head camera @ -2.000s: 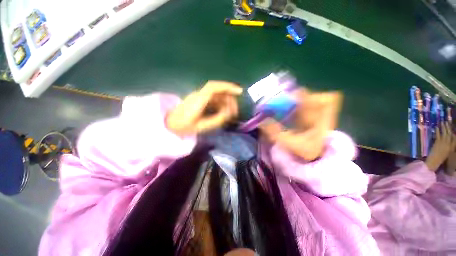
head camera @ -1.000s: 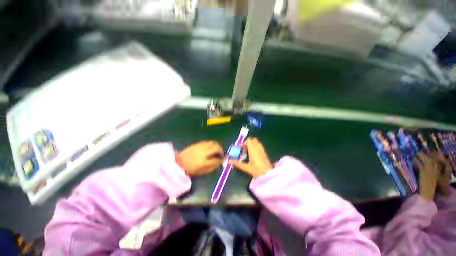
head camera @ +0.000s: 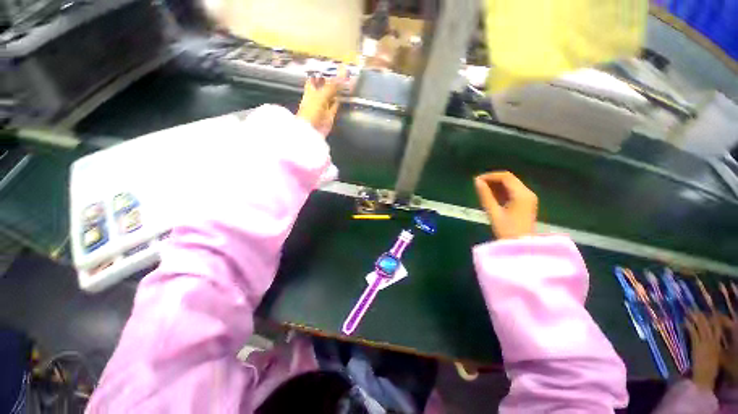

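A smartwatch with a purple-and-white strap and a lit blue screen lies flat and diagonal on the green bench. A white paper label lies partly under it. My left hand is stretched far forward, beyond the pale strip, at the equipment behind; whether it holds anything cannot be told. My right hand is raised to the right of the watch, fingers loosely curled with a gap, and nothing shows in it. Neither hand touches the watch.
A white tray with watch bodies is at left, partly behind my left sleeve. A yellow marker and small blue watch body lie near the metal post. Strapped watches lie at right under another person's hands.
Both hands have let go of the watch, which now lies on the bench. My left hand has moved far forward; my right hand has moved right and away. The view has shifted.
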